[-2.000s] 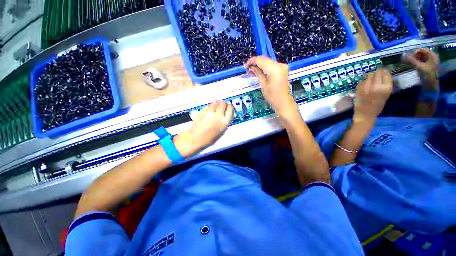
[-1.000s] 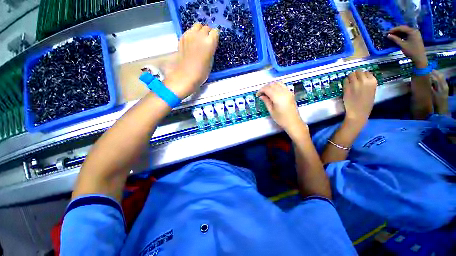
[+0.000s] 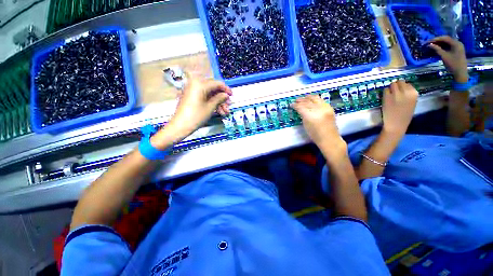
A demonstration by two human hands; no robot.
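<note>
A green PCB panel (image 3: 262, 119) with a row of white-topped small boards lies in the conveyor rail. My left hand (image 3: 202, 102), with a blue wrist strap (image 3: 148, 143), is over the rail at the panel's left end, fingers bent and close together; whether it holds a component cannot be told. My right hand (image 3: 316, 114) is over the panel further right, fingers bent down onto it; its fingertips are partly hidden. Blue bins with small dark components stand behind the rail: one at left (image 3: 81, 81), one in the middle (image 3: 253, 46) and one right of it (image 3: 340, 38).
A small white ring (image 3: 174, 76) lies on the tan patch (image 3: 148, 75). The silver conveyor rail (image 3: 108, 164) runs across. Green boards (image 3: 86, 11) stand at the back left. A neighbouring person's hand (image 3: 399, 108) is at the rail, another hand (image 3: 451, 56) at a right bin.
My left hand went up to the middle bin and is now back down at the panel's left end. My right hand has moved slightly right from one second ago.
</note>
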